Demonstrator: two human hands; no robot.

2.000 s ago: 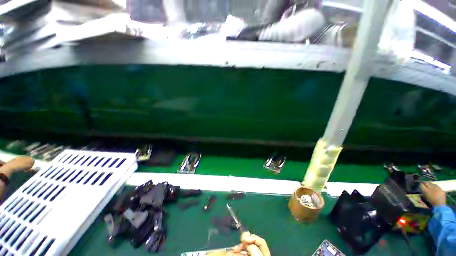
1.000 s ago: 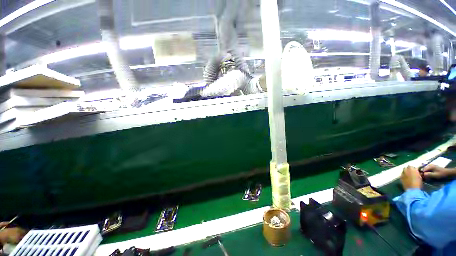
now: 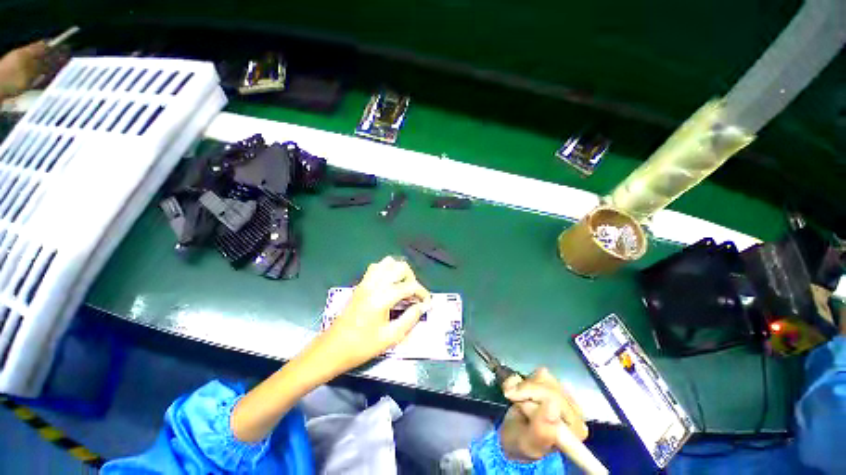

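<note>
My left hand (image 3: 376, 311) is over a white printed card (image 3: 445, 327) lying on the green bench. Its fingers are pinched on a small dark part (image 3: 406, 307) at the middle of the card; the fingers partly hide it. My right hand (image 3: 545, 415) holds a soldering iron (image 3: 494, 362) by its pale handle, its tip pointing up and left, just right of the card and apart from it. A second white printed card (image 3: 638, 394) with an orange mark lies angled to the right. A tangled heap of black parts (image 3: 260, 176) lies at the left, with several loose black parts (image 3: 431, 251) nearby.
A slotted white tray (image 3: 93, 139) stands left. A brown pot (image 3: 586, 249) stands by the wrapped post (image 3: 682, 167). A black stand (image 3: 696, 297) and soldering station (image 3: 788, 306) are right. Phone-like assemblies (image 3: 383, 116) lie on the belt beyond the white rail (image 3: 436, 170). Another person's hand (image 3: 20, 70) shows upper left.
The view has swung from the line and the neighbour at right down to the bench. My hands, out of view one second ago, now show, the left one over the card.
</note>
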